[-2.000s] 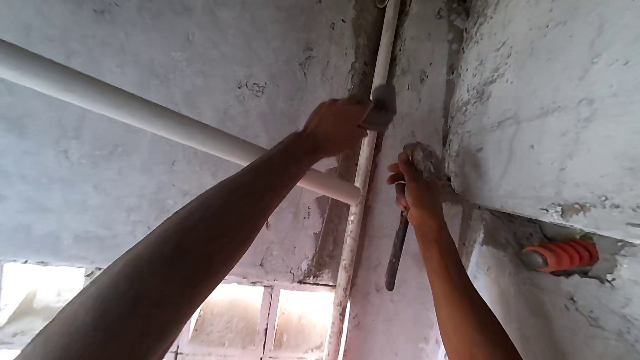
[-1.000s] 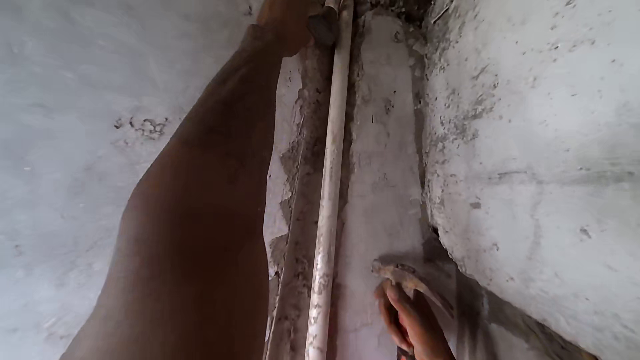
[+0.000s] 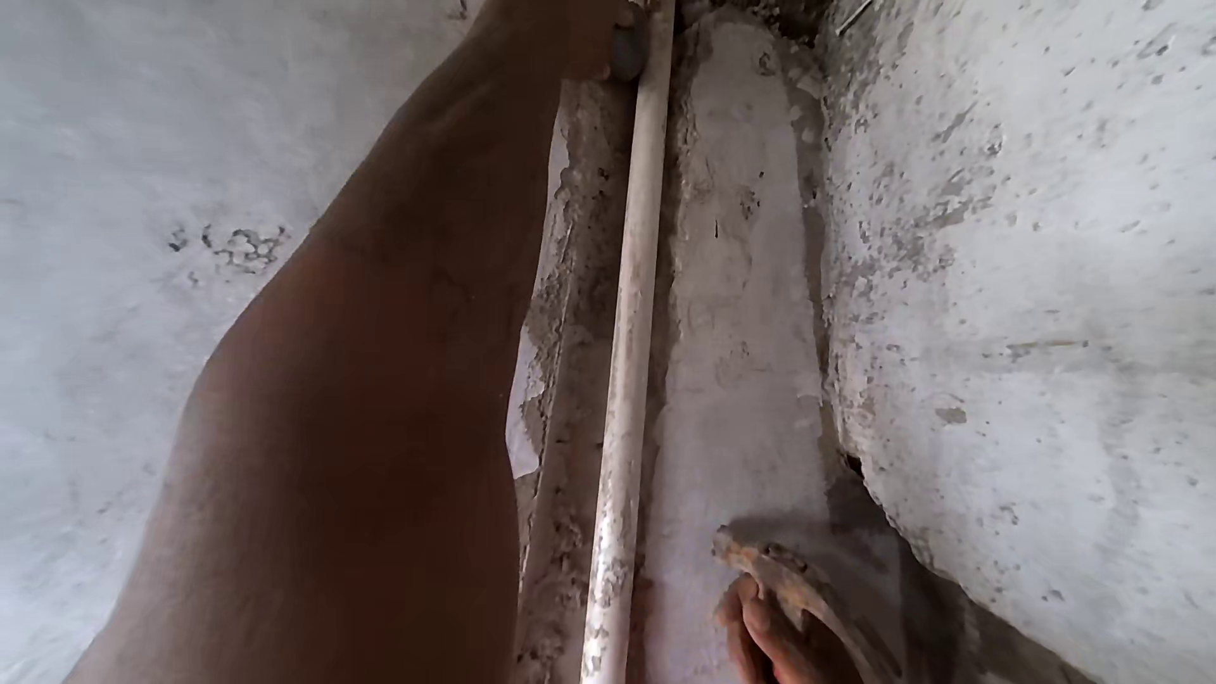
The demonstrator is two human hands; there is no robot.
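Near the top edge, my left hand (image 3: 591, 43) reaches up beside a white plastic pipe (image 3: 635, 313), its fingers around a dark, rounded object (image 3: 627, 52) that lies against the pipe. Only part of that hand shows, and the forearm fills the left middle of the view. At the lower right, my right hand (image 3: 784, 636) is closed on a claw hammer, just under its worn, plaster-stained head (image 3: 798, 584). The hammer's handle is hidden by the hand and the lower edge of the view. The pipe runs upright in a rough channel in the wall.
A strip of smooth plaster (image 3: 746, 313) stands right of the pipe. A rough, pitted concrete surface (image 3: 1035, 285) juts in on the right, with a dark gap along its lower edge. The grey plastered wall (image 3: 142, 142) at the left has a chipped patch.
Two seconds ago both hands were near mid-view, by the pipe's side branch. My left hand is now higher on the pipe, my right hand lower in view. The view has shifted closer to the channel.
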